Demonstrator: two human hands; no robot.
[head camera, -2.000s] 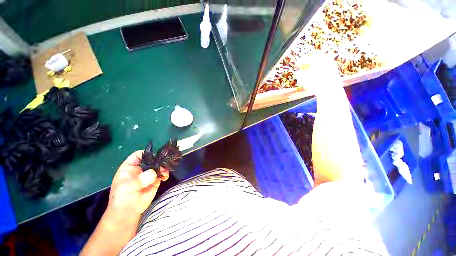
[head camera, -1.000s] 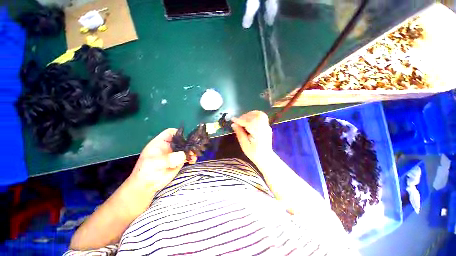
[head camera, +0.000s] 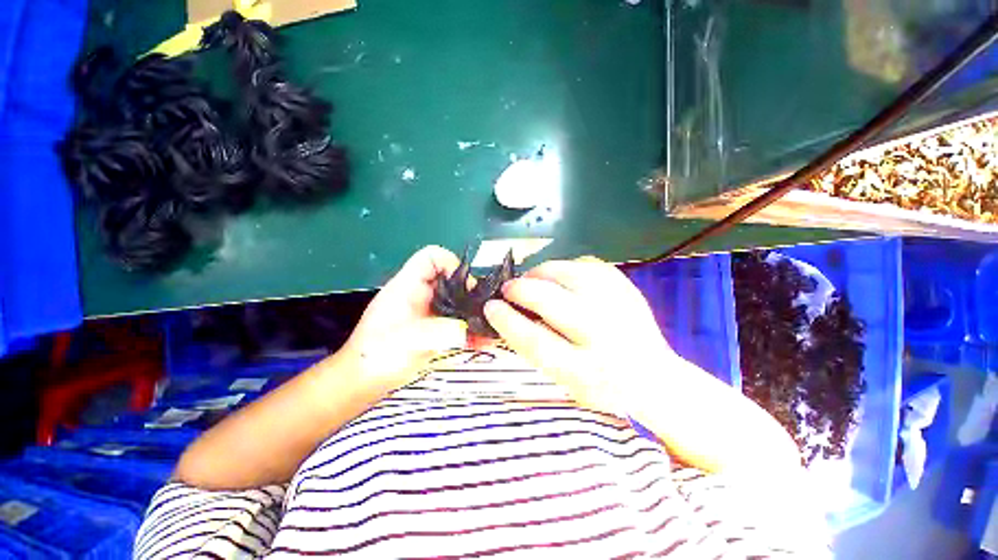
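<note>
A black rosette with pointed ribbed petals is held at the bench's near edge, above my lap. My left hand grips its left side. My right hand has thumb and fingers closed on its right side. The small black piece seen earlier in my right fingers cannot be told apart from the rosette now. A pale slip lies at the bench edge just behind the rosette. A rounded white glue bottle sits beyond the slip.
Several black rosettes are heaped at the bench's left, by a cardboard piece. A clear panel, dark cable and tray of gold pieces are at right. A blue bin of dark pieces is below right.
My right hand came from the tray side with a small black piece and moved left onto the rosette. My left hand still holds the rosette. The view has shifted, moving bench items.
</note>
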